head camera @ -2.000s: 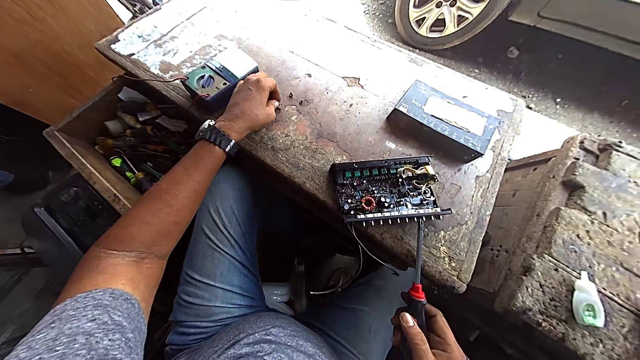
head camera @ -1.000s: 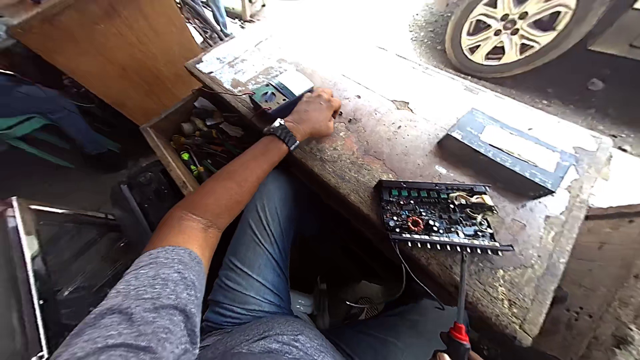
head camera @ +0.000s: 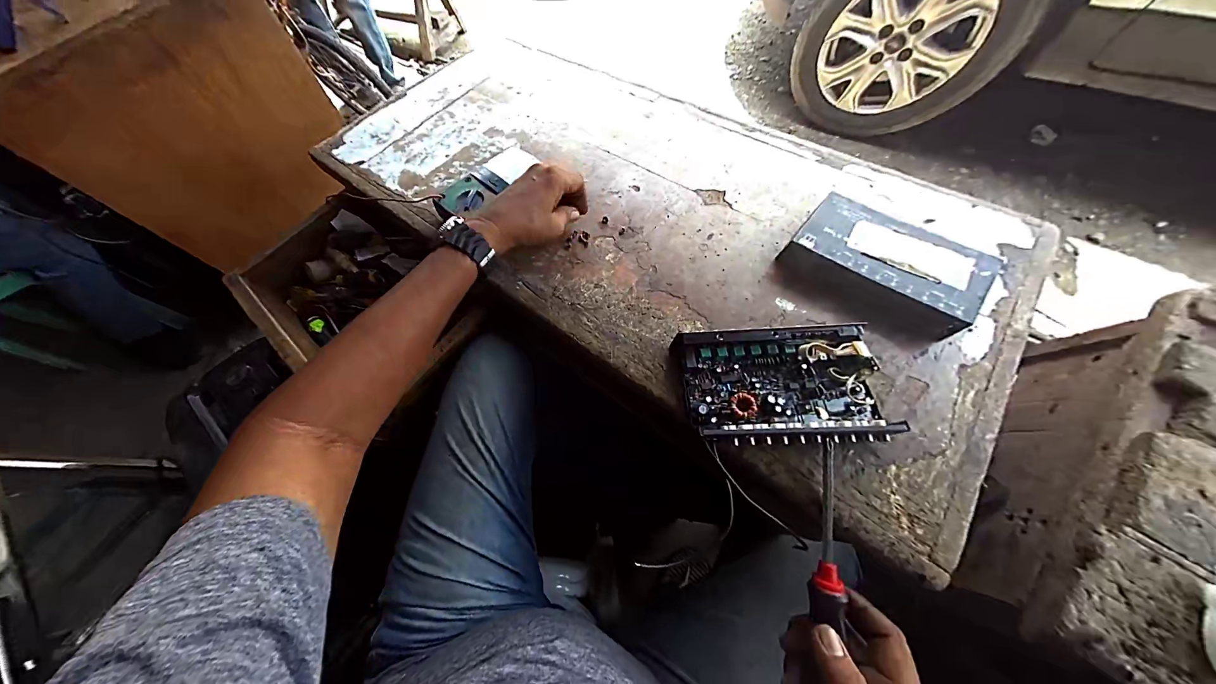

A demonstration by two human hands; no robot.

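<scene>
My right hand [head camera: 845, 646] grips a screwdriver [head camera: 828, 579] by its black and red handle, its shaft pointing up to the front edge of an open electronic unit [head camera: 779, 380]. That unit shows a circuit board with a copper-wound coil, and wires hang from its near side. My left hand [head camera: 537, 204], with a wristwatch, rests on the bench beside a multimeter [head camera: 470, 190]; its fingers are curled, and whether they hold anything is hidden. Several small dark screws [head camera: 581, 235] lie just right of it.
A black metal cover [head camera: 893, 256] lies at the right of the worn wooden bench [head camera: 655, 190]. An open drawer [head camera: 275, 313] of tools and parts juts out at the left. A car wheel [head camera: 898, 57] stands beyond the bench, and a stone block [head camera: 1140, 532] at the right.
The view has shifted to the left. My left hand's fingers have moved slightly on the bench near the multimeter. My right hand still holds the screwdriver at the unit's front edge.
</scene>
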